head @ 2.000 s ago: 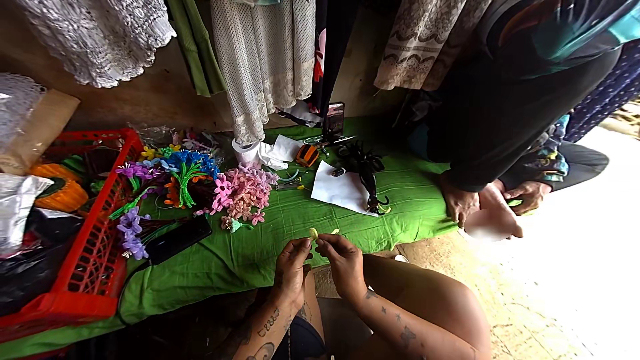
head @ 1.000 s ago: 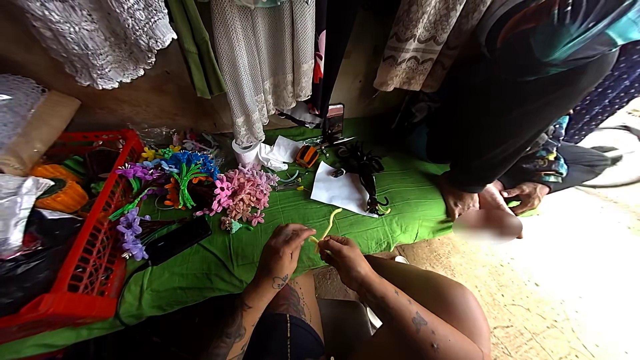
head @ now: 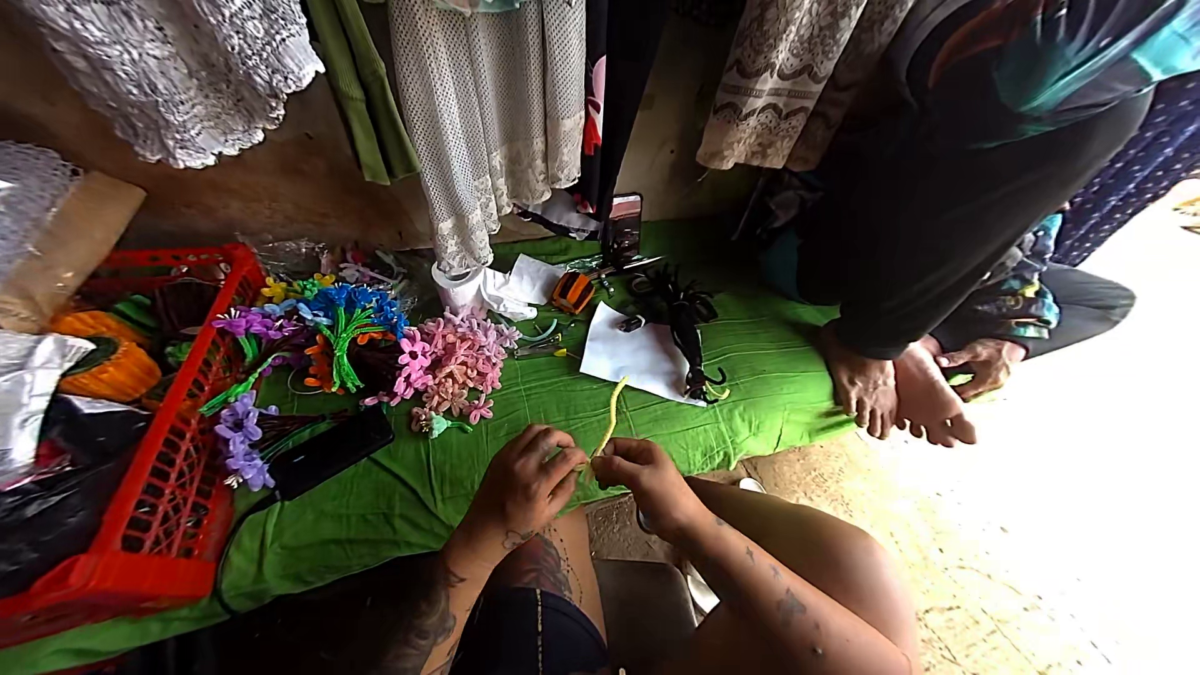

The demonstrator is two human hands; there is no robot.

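Observation:
A thin yellow pipe cleaner (head: 613,412) stands up between my hands, its free end pointing away from me. Thumb and fingers of my right hand (head: 647,478) pinch its lower part. My left hand (head: 536,473) is closed on the low end beside it, the fingertips of both hands almost touching; its grip is partly hidden. Beyond the hands, on the green cloth (head: 422,497), lie a white paper sheet (head: 633,354) and a bundle of black pipe cleaners (head: 684,328). To the left are pink pipe-cleaner flowers (head: 459,361), blue ones (head: 352,309) and purple ones (head: 242,436).
A red plastic crate (head: 173,450) stands at the left, near a black phone (head: 333,455). At the back are a toilet paper roll (head: 459,286), an orange-and-black tape measure (head: 573,292) and a propped phone (head: 622,228). Garments hang above. Another person's bare feet (head: 862,384) are at the right.
Two seconds ago only short yellow bits showed at my fingertips; now a longer length of the pipe cleaner stands up. Since one second ago its free end has straightened, and my hands remain close together.

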